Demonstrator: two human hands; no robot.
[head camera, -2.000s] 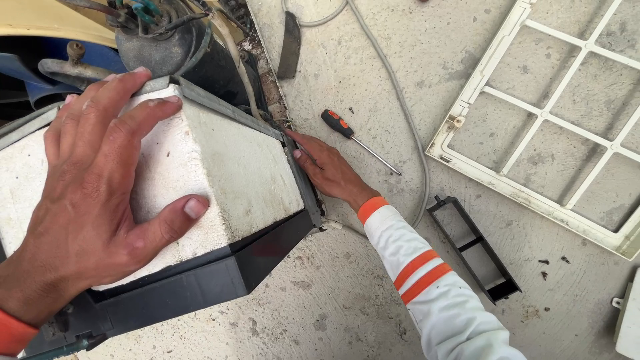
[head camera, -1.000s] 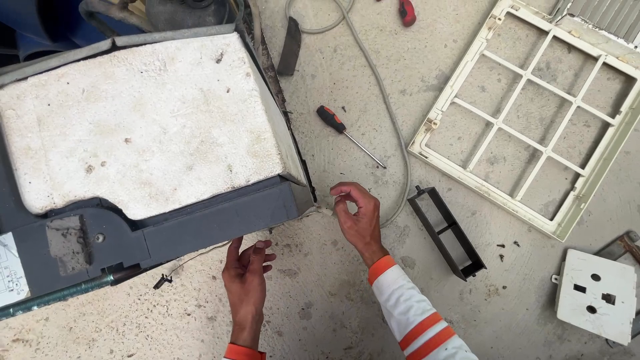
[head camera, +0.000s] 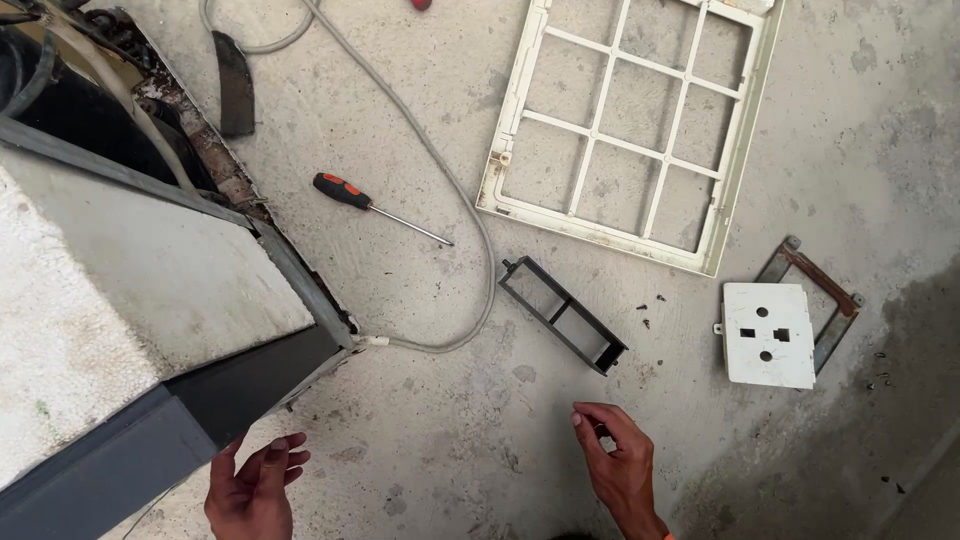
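Observation:
At the lower left, a foam-lined air conditioner unit shows a white foam block and a dark grey plastic edge. My left hand is beside that edge, fingers loosely curled and apart, with nothing visible in it. Over the concrete floor at lower centre is my right hand; its thumb and forefinger are close together, and whether something small is between them cannot be told. A black and orange screwdriver lies right of the unit. A grey cable runs from the unit's corner in a curve.
A white plastic grille frame lies at the top, above a black rectangular frame. To the right, a white plate with holes rests on a rusty metal bracket. Small screws are scattered nearby. A dark curved strip lies at upper left.
Both hands have left the unit's foam and side, where they were two seconds ago. My right hand has since moved away from the unit's corner, farther right. The view has shifted.

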